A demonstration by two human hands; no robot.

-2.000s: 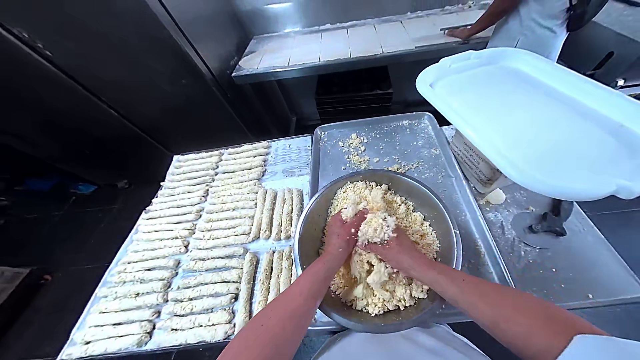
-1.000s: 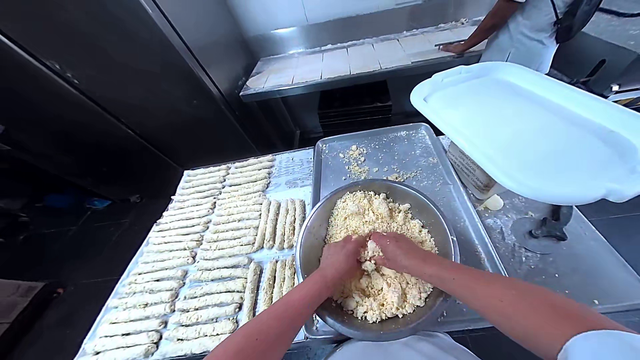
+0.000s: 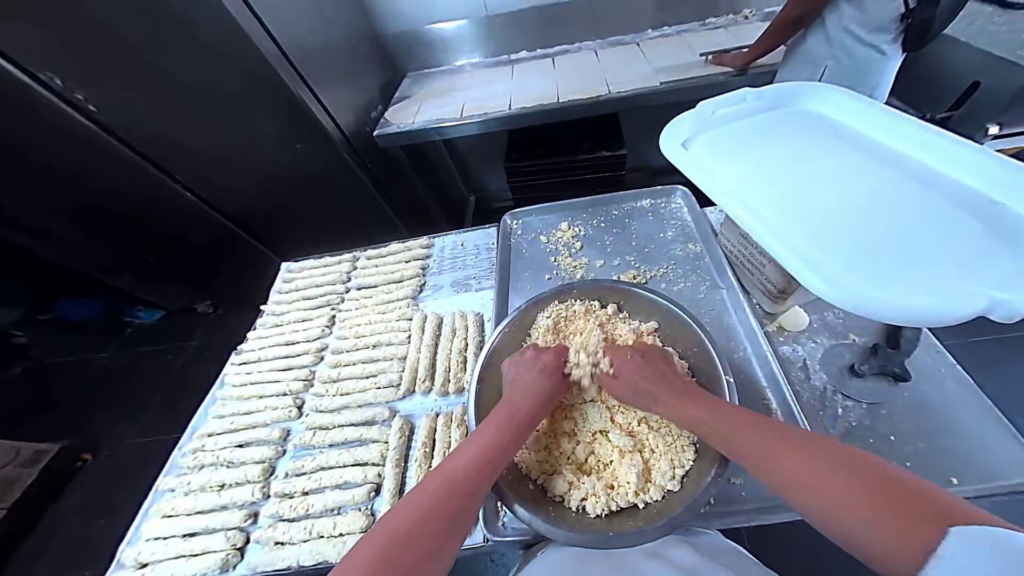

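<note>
A round metal mixing bowl (image 3: 708, 496) rests on a metal baking tray (image 3: 680, 210), filled with pale yellow crumbly mixture (image 3: 616, 456). Inside it, my left hand (image 3: 536, 374) and my right hand (image 3: 642, 374) face each other, fingers curled around a clump of the mixture, with crumbs between them. Some fingertips are hidden by the crumbs. Left of the bowl, many rolled dough sticks (image 3: 344, 424) lie in rows on a white-surfaced tray or board (image 3: 458, 272). A few short columns stand upright beside the rows.
At right, a white plastic lid or tray (image 3: 856, 200) overhangs a floury metal surface (image 3: 888, 436), a labelled container (image 3: 752, 264) and a small pale scrap (image 3: 793, 319). A co-worker's hand (image 3: 732, 59) rests at the rear counter (image 3: 480, 124), which holds flat dough pieces (image 3: 580, 76).
Both hands have stayed in the bowl, working the mixture. A second ago they were close together; now they are a little apart with crumbs between them.
</note>
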